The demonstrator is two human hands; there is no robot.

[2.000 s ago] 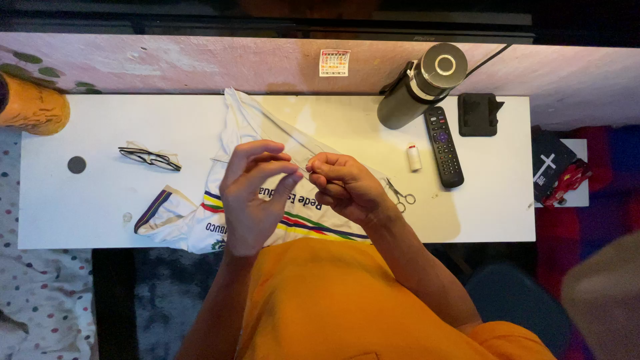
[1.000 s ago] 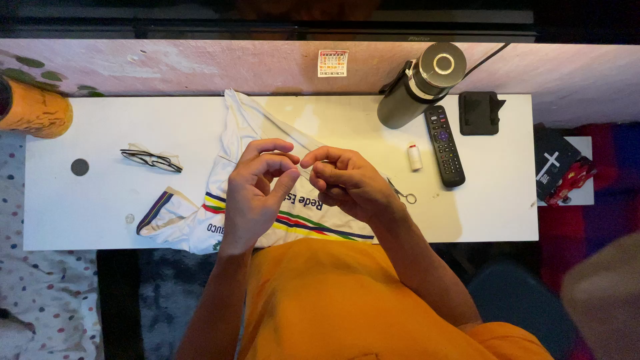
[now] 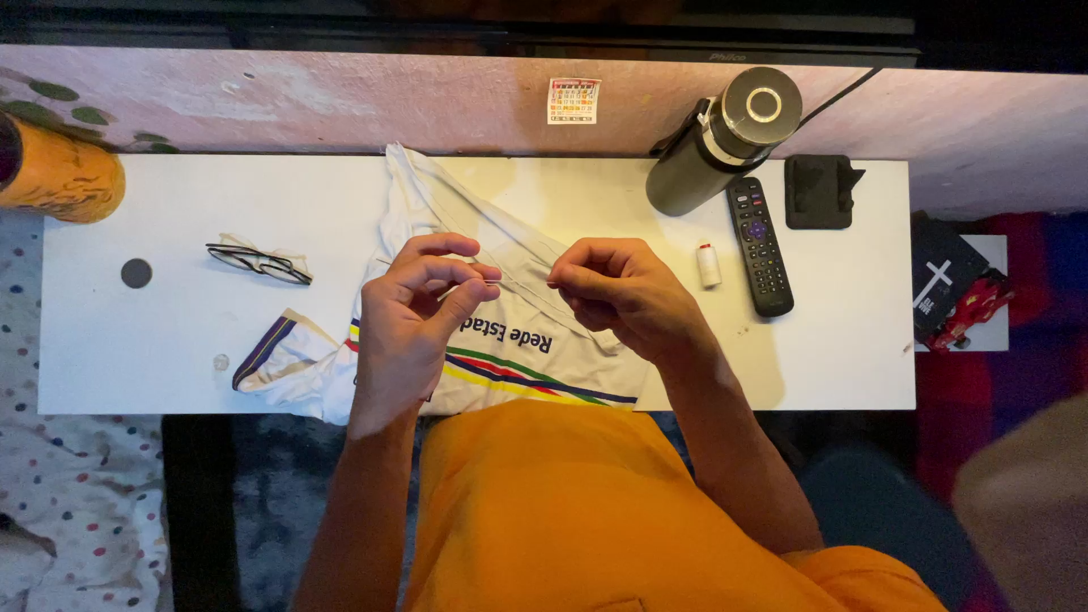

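Observation:
Over a white shirt [image 3: 510,306] with coloured stripes and dark lettering, both my hands are raised, a small gap between their fingertips. My left hand [image 3: 425,302] pinches something thin and tiny, perhaps a needle, between thumb and fingers. In my right hand [image 3: 620,293], thumb and index finger are pressed together on what looks like the end of a fine thread, too thin to make out fully. A spool of white thread [image 3: 708,266] with a red top stands to the right of the shirt.
On the white table [image 3: 833,357] are eyeglasses [image 3: 259,262] and a dark disc [image 3: 136,273] at left. A dark thermos bottle [image 3: 701,161], a remote control [image 3: 761,251] and a black stand [image 3: 818,191] are at right. An orange container [image 3: 64,170] occupies the far left corner.
My hands were touching or nearly touching at the fingertips; now they are apart, with my right hand moved to the right. Scissors seen beside my right wrist earlier are now hidden.

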